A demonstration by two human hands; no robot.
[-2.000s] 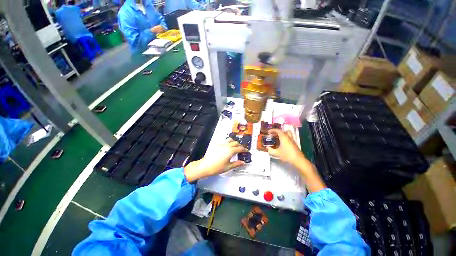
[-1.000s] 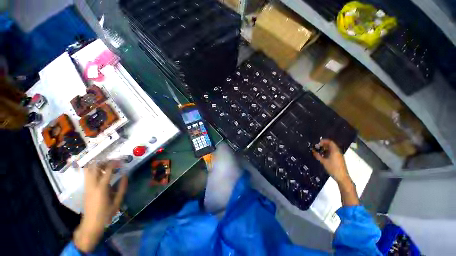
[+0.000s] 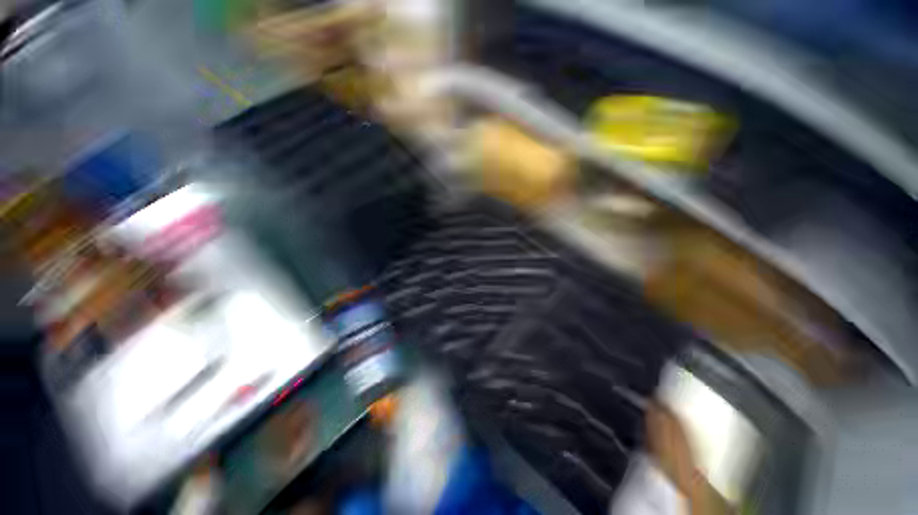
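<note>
The whole view is strongly motion-blurred. My right hand (image 3: 672, 441) is a smeared shape at the lower right, beside the right edge of the black blister trays (image 3: 564, 342). Its fingers and anything in them cannot be made out. I cannot make out my left hand. The white machine base (image 3: 216, 347) is at the left, with blurred orange-brown fixtures (image 3: 106, 297) on its far left part and a red button (image 3: 245, 393) near its front edge. Small parts in the trays show only as pale streaks.
A handheld device (image 3: 364, 347) lies between base and trays. A brown fixture (image 3: 288, 435) is on the green bench. A dark tray stack (image 3: 332, 161) stands behind. A yellow bag (image 3: 659, 131) is on the shelf, with cartons (image 3: 740, 292) below. A white surface (image 3: 713, 422) is right of the trays.
The view has swung and blurred. The base and trays sit lower in the picture. My left hand, earlier over the base's front edge, can no longer be made out. My right hand appears lower.
</note>
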